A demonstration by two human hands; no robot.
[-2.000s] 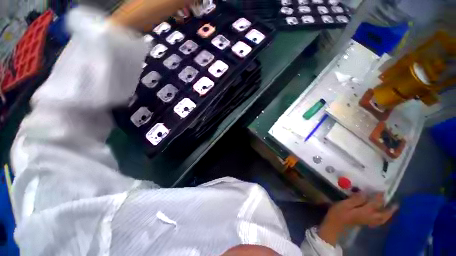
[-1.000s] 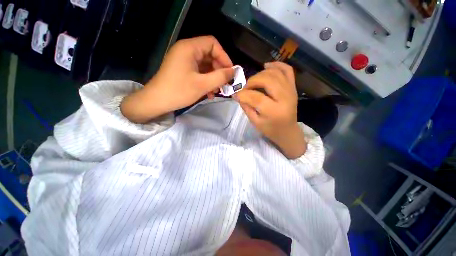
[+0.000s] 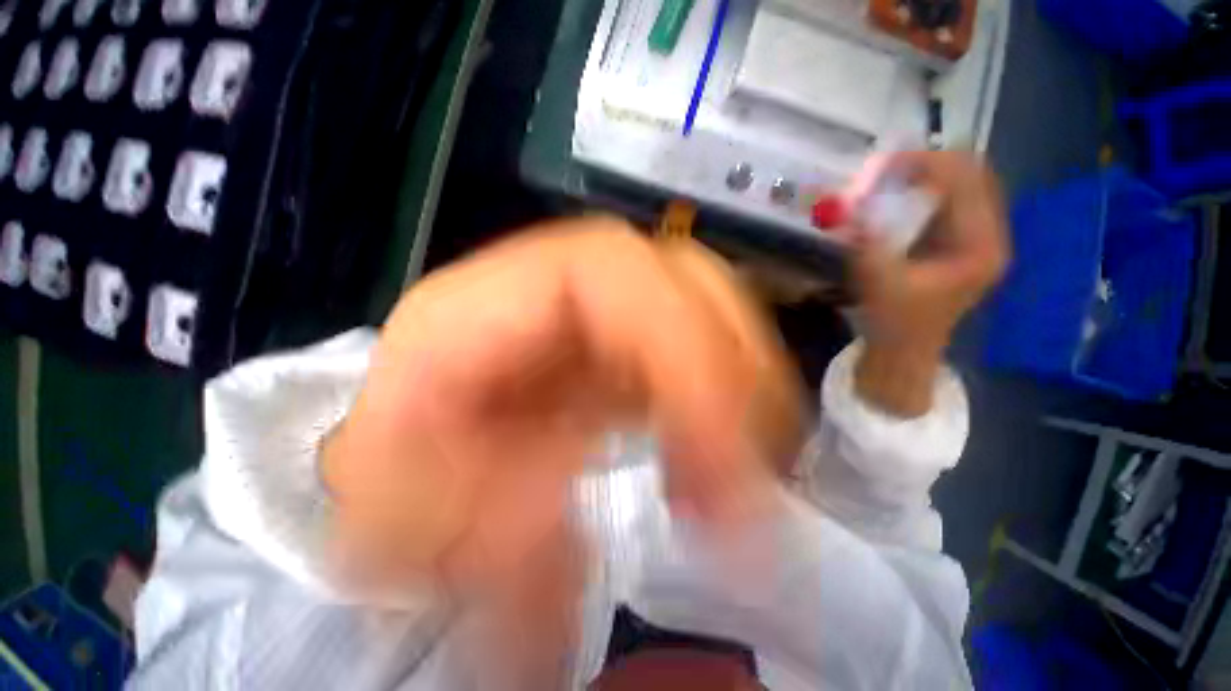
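My right hand (image 3: 945, 257) is over the front edge of the white base plate (image 3: 635, 95). It holds a white housing (image 3: 894, 213) between thumb and fingers, blurred, beside the red round button (image 3: 829, 212). My left hand (image 3: 567, 365) is large, raised close to the camera and strongly blurred, with curled fingers. Whether it holds anything small cannot be told.
A black blister tray (image 3: 257, 176) with rows of white housings is at the left. An orange-brown fixture (image 3: 926, 19), a green object (image 3: 668, 24), a thin blue pen (image 3: 705, 68) and round buttons (image 3: 740, 176) are on the press base. A blue bin (image 3: 1107, 297) is at the right.
My hands have parted. The right has moved up and right to the press edge with the white housing. The left has come up close to the camera. The view has shifted.
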